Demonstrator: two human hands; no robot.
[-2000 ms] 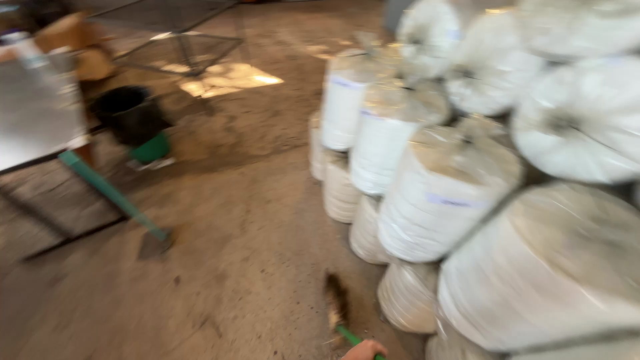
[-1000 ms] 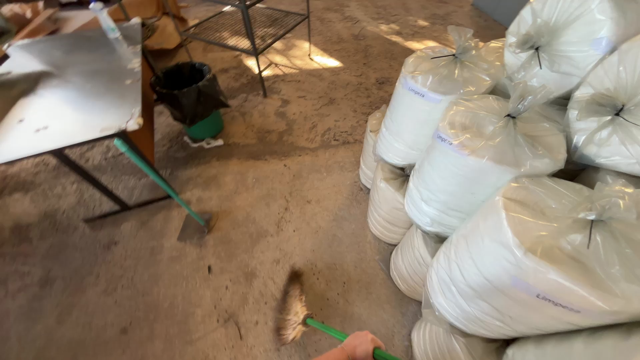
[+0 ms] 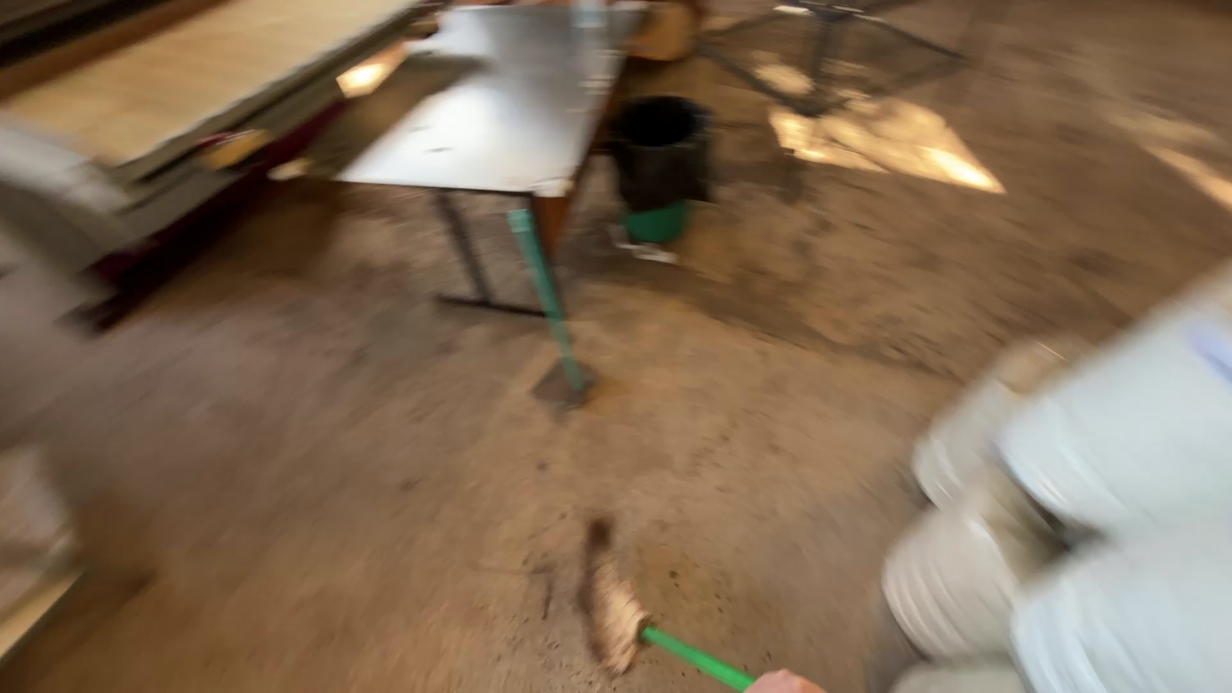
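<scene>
At the bottom edge, what looks like my left hand (image 3: 784,682) grips the green handle (image 3: 698,658) of a broom; only a small part of the hand shows. The broom's pale bristle head (image 3: 614,616), darker at its far end, lies against the brown floor to the left of the hand. Some dark specks and a thin mark are on the floor around it. My right hand is out of view.
White wrapped bundles (image 3: 1136,433) are stacked at the right. A long-handled dustpan (image 3: 568,383) stands near a metal table (image 3: 500,115). Beyond is a black-lined green bin (image 3: 659,183). A large flat-topped machine or bench (image 3: 212,77) fills the upper left.
The view has swung left, bringing the large bench in. The broom is still gripped, and its bristle head points more away from me than a second ago.
</scene>
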